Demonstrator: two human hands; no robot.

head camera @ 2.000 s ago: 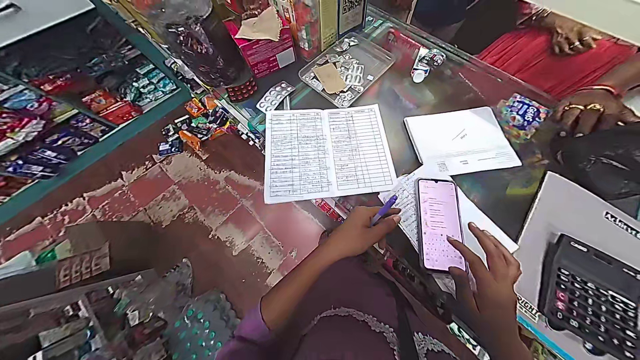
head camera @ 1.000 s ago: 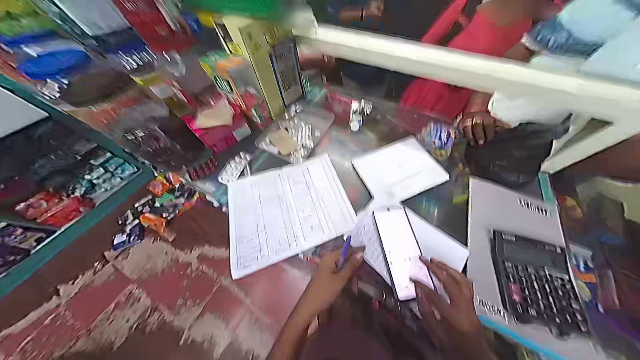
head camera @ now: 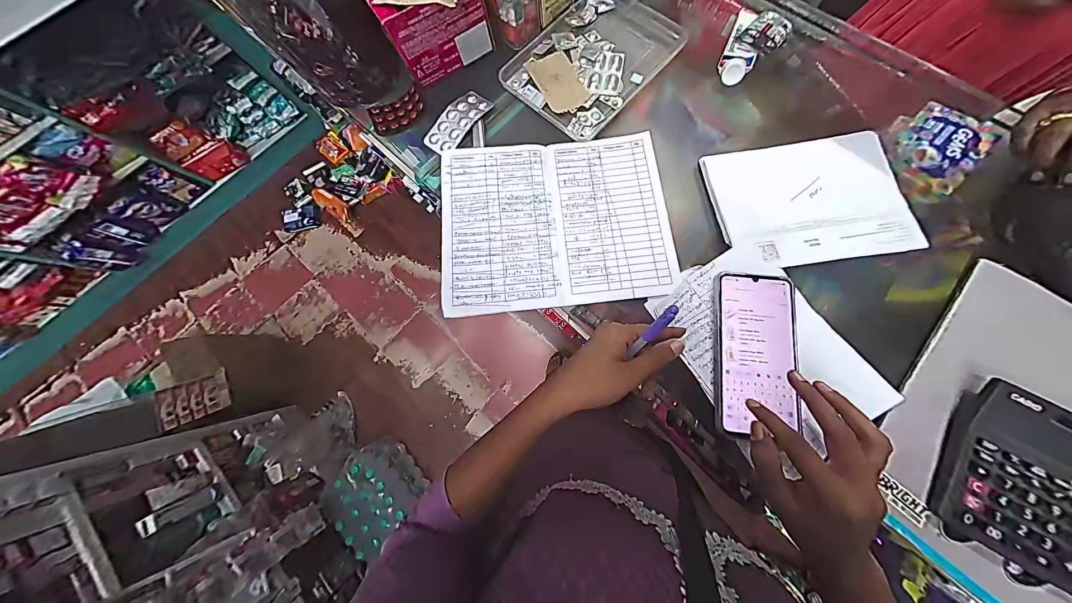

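A purple pen (head camera: 653, 332) is held in my left hand (head camera: 615, 364), its tip end pointing up and right beside a handwritten sheet (head camera: 693, 322). The smartphone (head camera: 757, 352), its screen lit with a list and a keyboard, lies on the papers. Over the phone's lower right part, my right hand (head camera: 821, 461) has its fingers spread, with fingertips at the screen and the right edge; its palm holds nothing visible. Above my left hand lies an open ruled notebook (head camera: 557, 226) with handwriting. A stack of white papers (head camera: 812, 197) rests on the glass counter at the upper right.
A Casio calculator (head camera: 1013, 469) sits on a pale box (head camera: 980, 335) at the right. Beyond the notebook are a tablet blister pack (head camera: 458, 121) and a clear plastic tray (head camera: 653, 42) of blister packs. Another person's hand (head camera: 1043, 138) is at the right edge. Shelves of packets (head camera: 126, 176) stand left.
The view swung away and back. Both hands keep about the same places, the left with the pen and the right at the phone. The screen looked nearly blank one second ago and now shows a list and keyboard.
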